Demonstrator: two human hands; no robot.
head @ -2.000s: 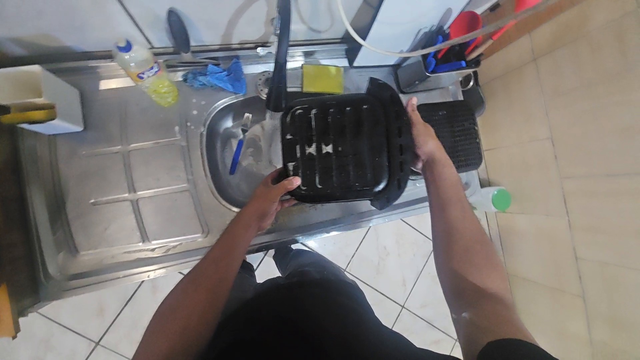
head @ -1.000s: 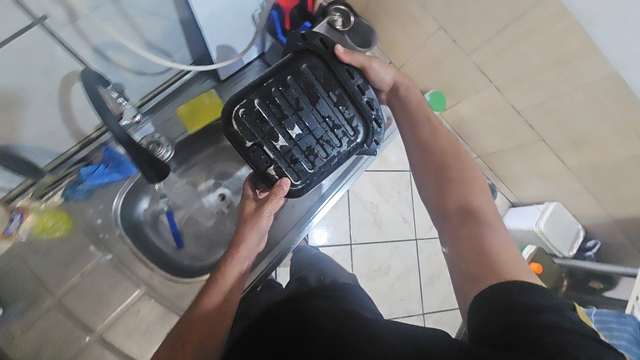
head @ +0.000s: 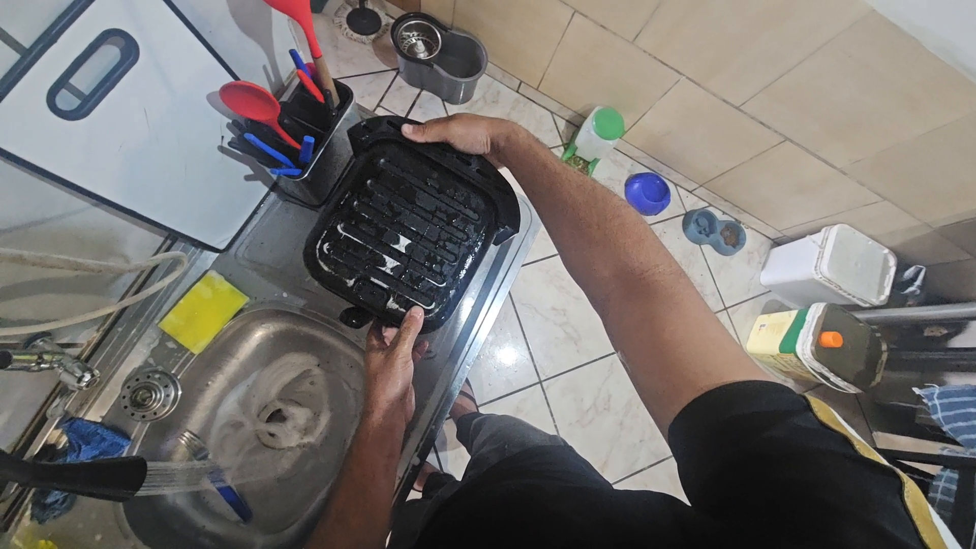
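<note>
A wet black ridged grill tray [head: 404, 229] with white suds on it is held over the steel counter, right of the sink. My left hand [head: 393, 362] grips its near edge, thumb on top. My right hand [head: 461, 137] holds the wide slotted rim at the far side. Water runs from the black spray head [head: 107, 476] into the steel sink [head: 335, 343], where a blue-handled utensil [head: 229, 496] lies. Whether another item lies beneath the tray cannot be told.
A yellow sponge cloth [head: 203, 311], a sink strainer [head: 150, 393] and a blue cloth [head: 84, 450] lie around the basin. Behind the tray stands a utensil holder [head: 324, 160], with a white board [head: 145, 114] to its left. Pet bowls [head: 647, 194] and tubs [head: 829, 267] stand on the floor.
Both hands have moved the tray from over the sink's right edge to the counter by the utensil holder, still holding it. The view has turned and shifted right.
</note>
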